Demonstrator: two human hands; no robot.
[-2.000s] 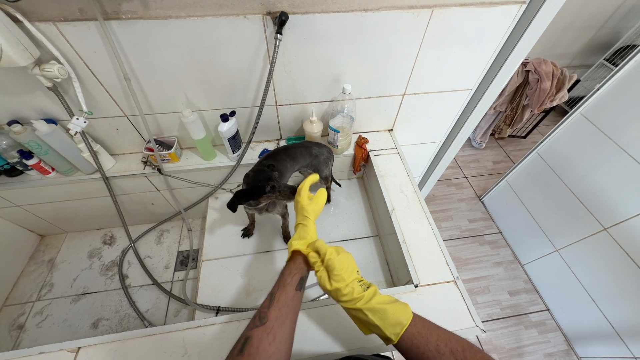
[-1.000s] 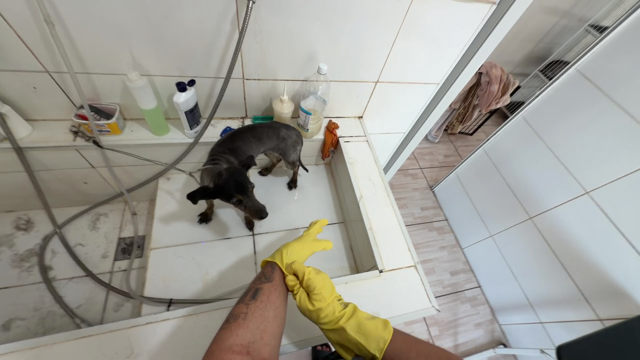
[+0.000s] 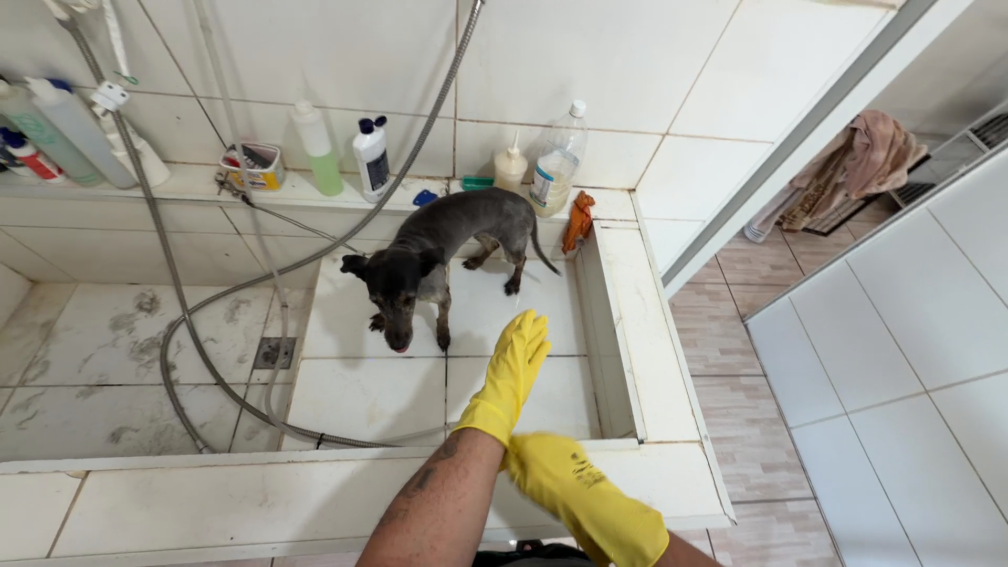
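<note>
A small dark dog (image 3: pixel 461 228) stands on the raised white tile step (image 3: pixel 370 394) of a tiled washing tub, its head lowered toward the front left. My left hand (image 3: pixel 512 366), in a yellow rubber glove, stretches over the step just in front of the dog, with its fingers extended and close together, apart from the dog. Beside its wrist is my right hand (image 3: pixel 535 465), also in a yellow rubber glove, at the cuff of the left glove; its fingers are partly hidden behind the left forearm. A thin cord runs from near the dog's neck to the ledge.
A metal shower hose (image 3: pixel 165 339) loops across the tub. Along the back ledge (image 3: pixel 315 189) stand a green-liquid bottle (image 3: pixel 319 153), a white bottle (image 3: pixel 372 161), a clear plastic bottle (image 3: pixel 557 169) and an orange glove or cloth (image 3: pixel 579 220). A drain (image 3: pixel 275 353) lies left of the step.
My left hand was by the dog's rear two seconds ago; it is now in front of the dog with its fingers straighter. The dog has shifted its stance and turned its head.
</note>
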